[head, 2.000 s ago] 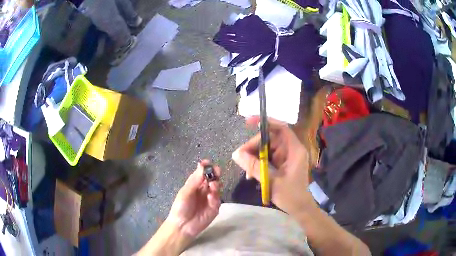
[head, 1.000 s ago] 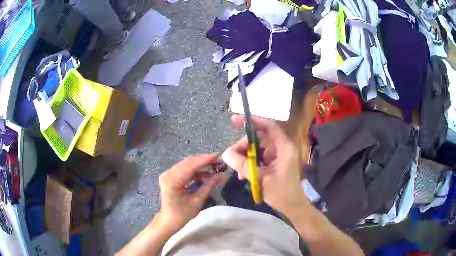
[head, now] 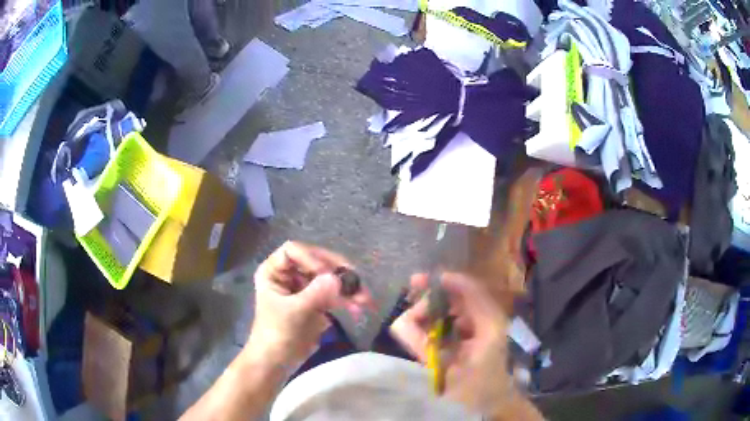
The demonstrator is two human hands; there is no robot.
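My left hand (head: 300, 288) is raised at the lower middle, its fingers closed on a small dark piece (head: 348, 282) at the fingertips. What the piece is cannot be told. My right hand (head: 465, 329) is to its right and holds the scissors by the yellow handle (head: 437, 349). The blades are blurred and point away from me. The hands are apart.
A yellow-green basket (head: 154, 253) rests on a yellow box (head: 185, 226) at the left. Dark grey cloth (head: 604, 288) is heaped at the right beside a red bag (head: 567, 199). A tied dark navy stack (head: 493, 103) lies ahead. Pale pieces (head: 285, 146) lie on the floor. A person's leg (head: 168, 37) shows upper left.
My hands came close together and are apart again. The small dark piece stays at my left fingertips. The right hand and scissors have moved lower and nearer to me.
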